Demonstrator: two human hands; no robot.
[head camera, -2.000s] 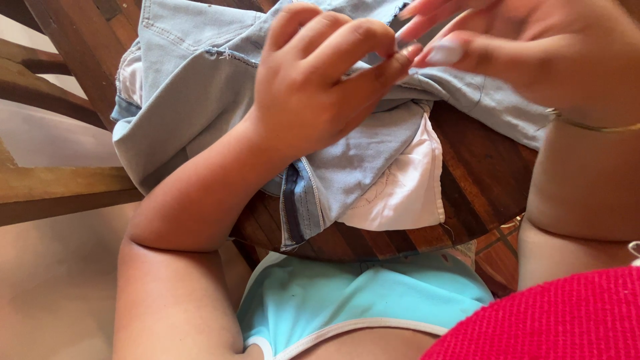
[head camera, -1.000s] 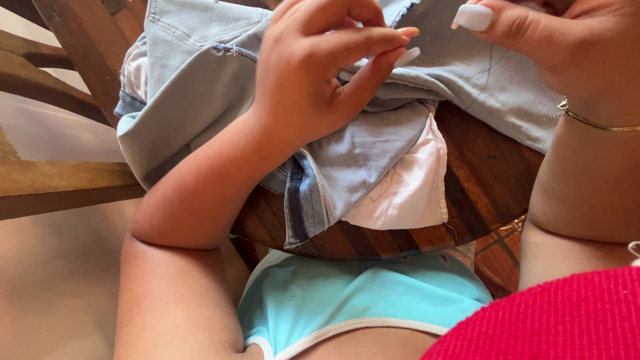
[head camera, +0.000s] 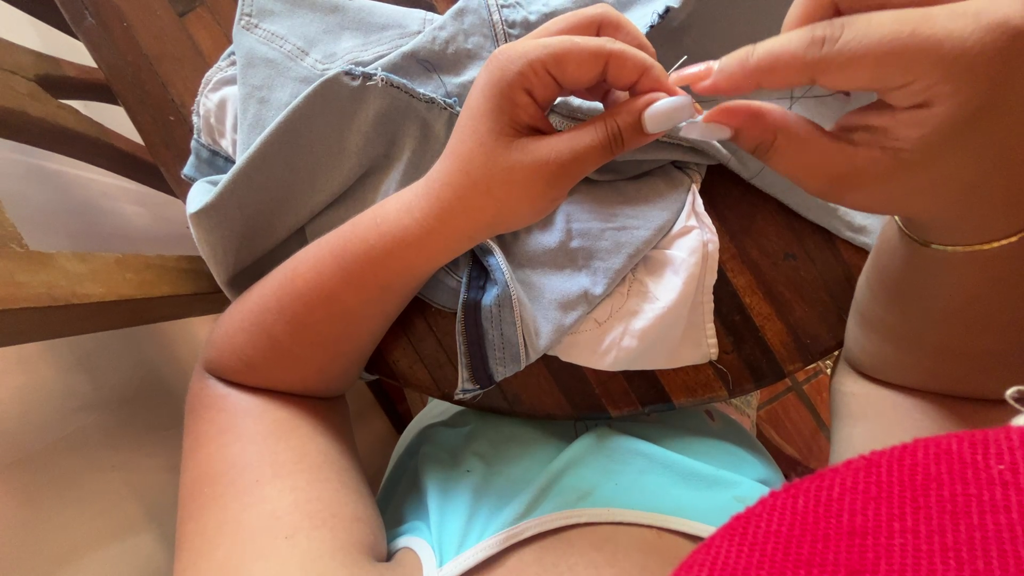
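Observation:
My left hand pinches a thin sewing needle between thumb and fingers, its end standing up past the fingertips. My right hand comes from the right, index fingertip and thumb tip against the left fingertips; what lies between them is too small to tell. Below both hands lies a light blue denim garment with frayed, stitched edges. Its zipper strip hangs near the table edge, and a white pocket lining bears dark thread marks. Dark thread shows by my right hand.
The garment rests on a round striped wooden table, whose edge is close to my body. A wooden chair stands at the left. My lap in light blue shorts is below the edge, with tiled floor at the right.
My right hand was apart from the left a second ago and has come back to its fingertips. The left hand has stayed over the garment, still pinching.

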